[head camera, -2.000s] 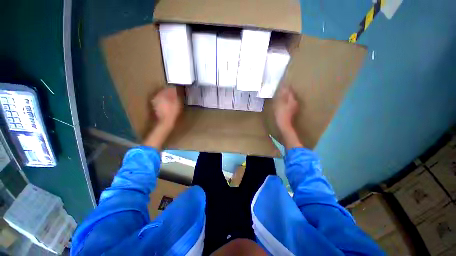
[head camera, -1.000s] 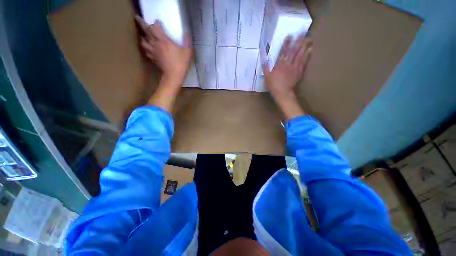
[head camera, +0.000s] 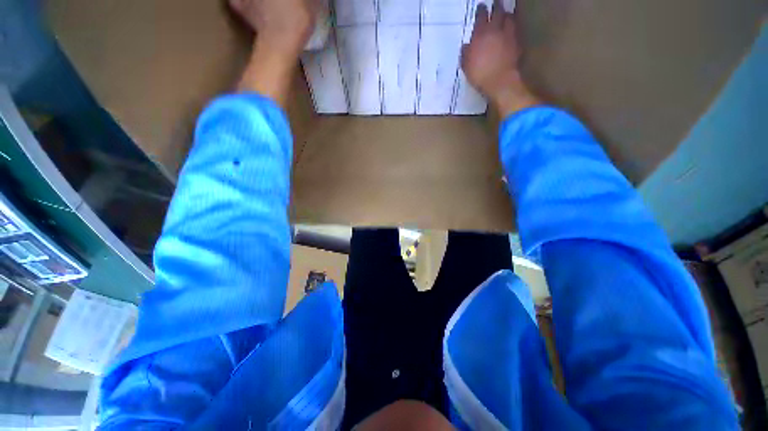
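The open brown shipping carton (head camera: 404, 172) stands in front of me with its flaps spread. White product boxes (head camera: 399, 71) stand side by side in rows inside it. My left hand (head camera: 282, 18) is at the carton's left side, cut by the top edge, at a white box partly hidden behind it; its fingertips and grip are not clear. My right hand (head camera: 493, 52) lies on the right end of the rows with its fingers apart, touching the boxes, not closed round one.
On the left is the green bench (head camera: 109, 278) with its pale edge and the scale (head camera: 38, 248). A white printed stack or sheet (head camera: 88, 330) lies nearer me. Closed cartons (head camera: 745, 269) stand at the right on the floor. Another carton (head camera: 318, 263) is below the open one.
Both hands have moved further forward into the carton, towards the top edge. My view has come closer over it. The left and right boxes that stood higher now show only partly or not at all.
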